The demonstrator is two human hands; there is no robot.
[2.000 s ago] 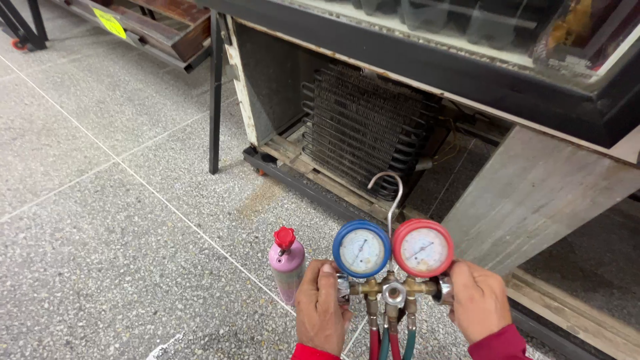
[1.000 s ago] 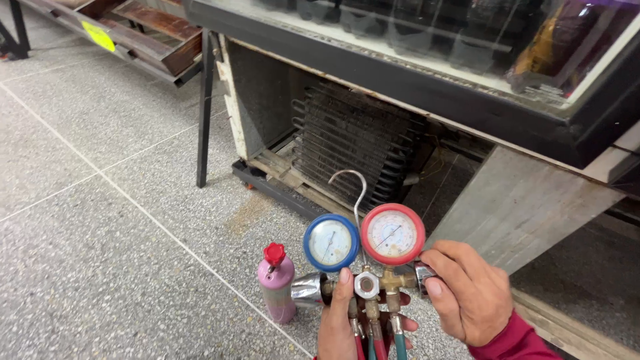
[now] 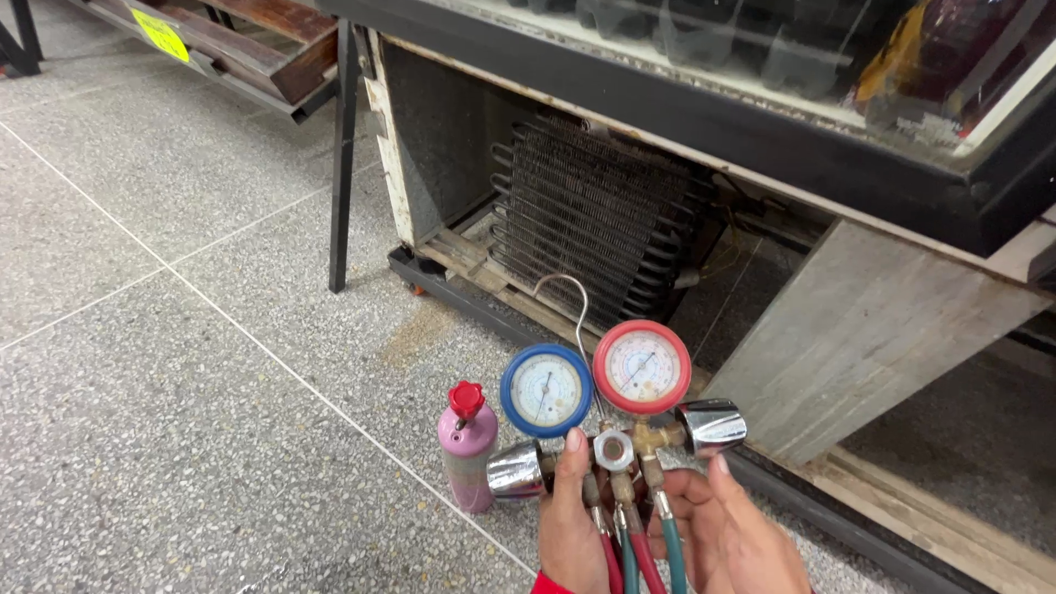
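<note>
A brass manifold gauge set (image 3: 614, 450) bears a blue-rimmed gauge (image 3: 546, 391), a red-rimmed gauge (image 3: 642, 366), two chrome knobs and a metal hook (image 3: 582, 309). Around the left part of its body my left hand (image 3: 571, 516) is closed, thumb in front beside the sight glass. My right hand (image 3: 726, 528) is under the right chrome knob (image 3: 714, 426), fingers behind the red and green hoses (image 3: 672, 549); whether it grips them is hidden. Left of the manifold, a pink gas cylinder (image 3: 468, 454) with a red valve knob (image 3: 466, 400) stands upright on the floor.
Ahead is a display cooler with a black frame edge (image 3: 660, 103) and an exposed black condenser coil (image 3: 590, 219) in its base. A grey metal panel (image 3: 874, 330) leans at the right. A black metal leg (image 3: 342, 165) and a wooden rack (image 3: 239, 41) are at upper left.
My right hand has come off the right chrome knob and moved below it. My left hand, at the left knob two seconds ago, has shifted onto the manifold body.
</note>
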